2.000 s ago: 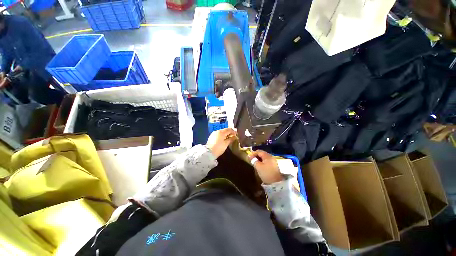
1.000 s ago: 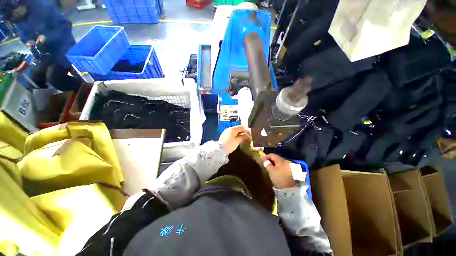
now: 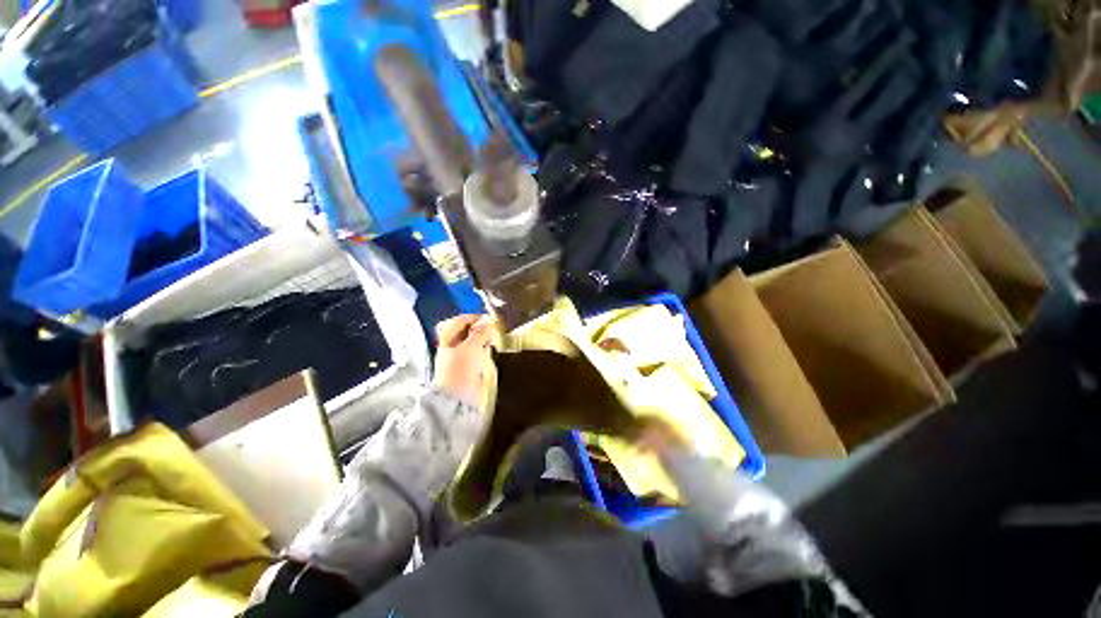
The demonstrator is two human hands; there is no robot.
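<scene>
A yellow bag (image 3: 475,465) with a dark brown inside hangs open below the press head (image 3: 522,278), its rim against the head's underside. My left hand (image 3: 465,353) grips the bag's rim at the left of the head. My right hand (image 3: 662,444) is strongly blurred at the right side of the bag, lower and away from the head; its fingers and any hold cannot be made out. A greyish translucent cup (image 3: 501,208) sits on the press head. No fastener can be made out.
A blue crate (image 3: 739,449) with yellow bags stands right of the press head. Open cartons (image 3: 833,350) stand beyond it. At left are a yellow bag heap (image 3: 145,531), a pale board (image 3: 280,465) and a white crate (image 3: 118,380) with black pieces.
The view has turned to the right and down. My right hand has moved from the rim near the head back towards me. The bag mouth is wider open, and more of the blue crate shows.
</scene>
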